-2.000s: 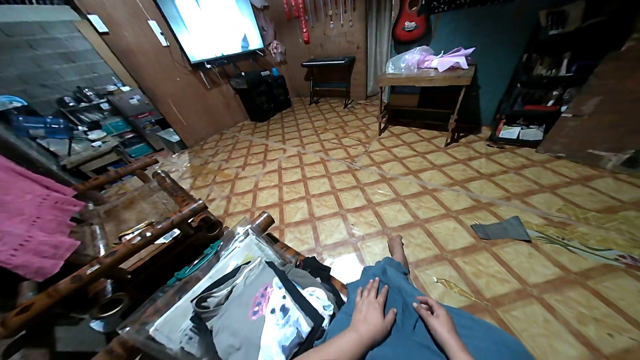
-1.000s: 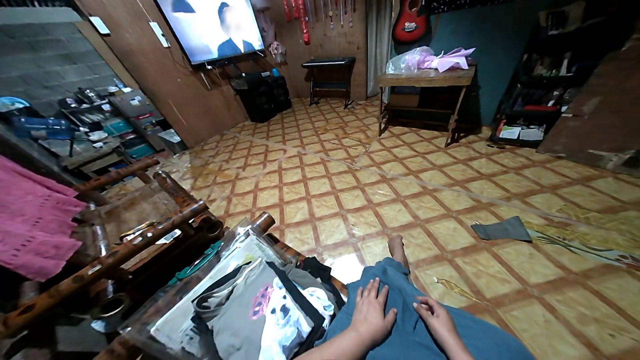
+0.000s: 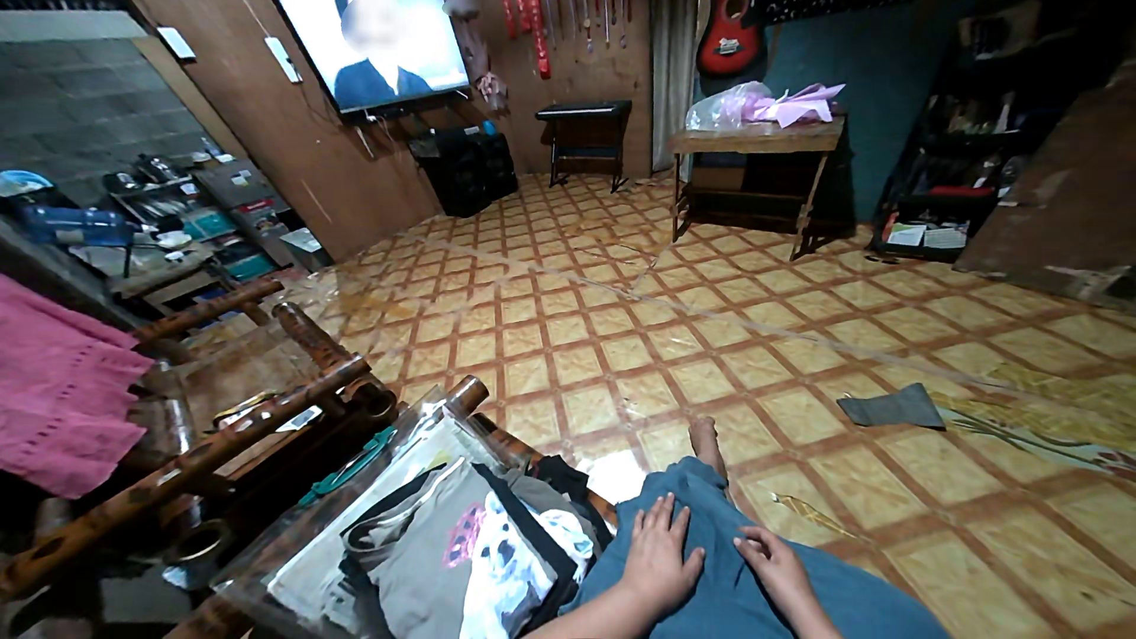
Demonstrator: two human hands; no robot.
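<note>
Blue-grey cloth (image 3: 852, 577) covers my lap and leg, and a bare foot (image 3: 704, 437) shows beyond its far edge. My left hand (image 3: 658, 555) lies palm down on the cloth with its fingers a little apart. To its right, my right hand (image 3: 774, 561) rests on the same cloth, fingers loosely bent, holding nothing that I can see. Left of my hands is a pile of folded clothes, with a grey printed shirt (image 3: 417, 550) on top, lying on clear plastic over a bamboo seat or frame.
Bamboo rails (image 3: 222, 444) run along the left, beside a pink cloth (image 3: 62, 382). A grey cloth piece (image 3: 892, 408) lies on the tile-patterned floor (image 3: 568, 355). Farther off stand a wooden table (image 3: 754, 140), a keyboard on a stand (image 3: 584, 111), black speakers (image 3: 461, 169) and a shelf (image 3: 941, 204).
The picture on the wall-mounted screen has changed. My hands and the clothes lie as before.
</note>
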